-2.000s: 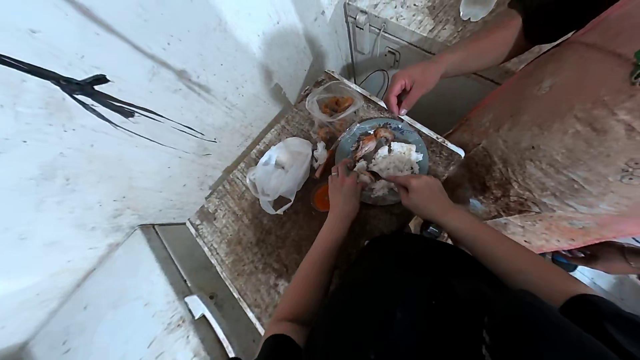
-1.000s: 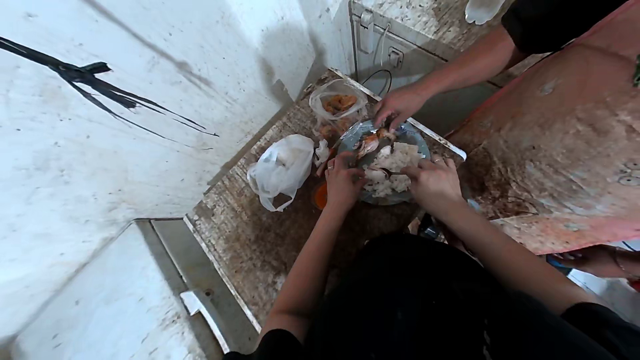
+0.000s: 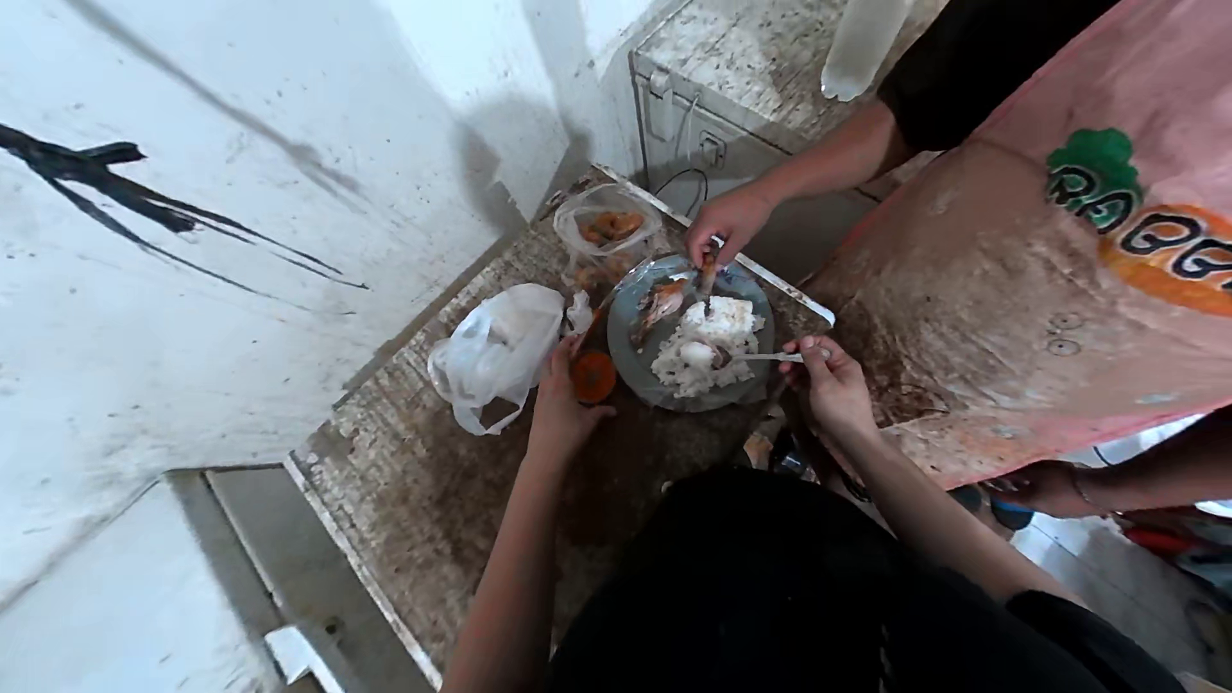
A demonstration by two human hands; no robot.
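A plate (image 3: 630, 361) holds white rice (image 3: 685, 371) and pieces of cooked meat (image 3: 662, 306). My right hand (image 3: 830, 377) grips the handle of a metal spoon (image 3: 765, 357), whose bowl rests on the rice. Left of the plate, my left hand (image 3: 563, 399) is beside a small container of orange-red sauce (image 3: 593, 376); its fingertips are partly hidden, so I cannot tell whether they hold anything. A white plastic bag (image 3: 500, 351) lies just left of that hand. Behind the plate is a clear bag of orange-brown food (image 3: 612, 228).
Across the plate, a co-worker's hand (image 3: 731, 223) holds a piece of food over its far side. The co-worker's stained pink apron (image 3: 982, 279) is close on the right. A white wall (image 3: 241, 318) borders the worn tabletop (image 3: 423, 472) on the left.
My left hand has moved left, off the plate, to the sauce. My right hand has drawn back to the right, and the spoon now shows in it. The co-worker's hand has lifted a piece of food.
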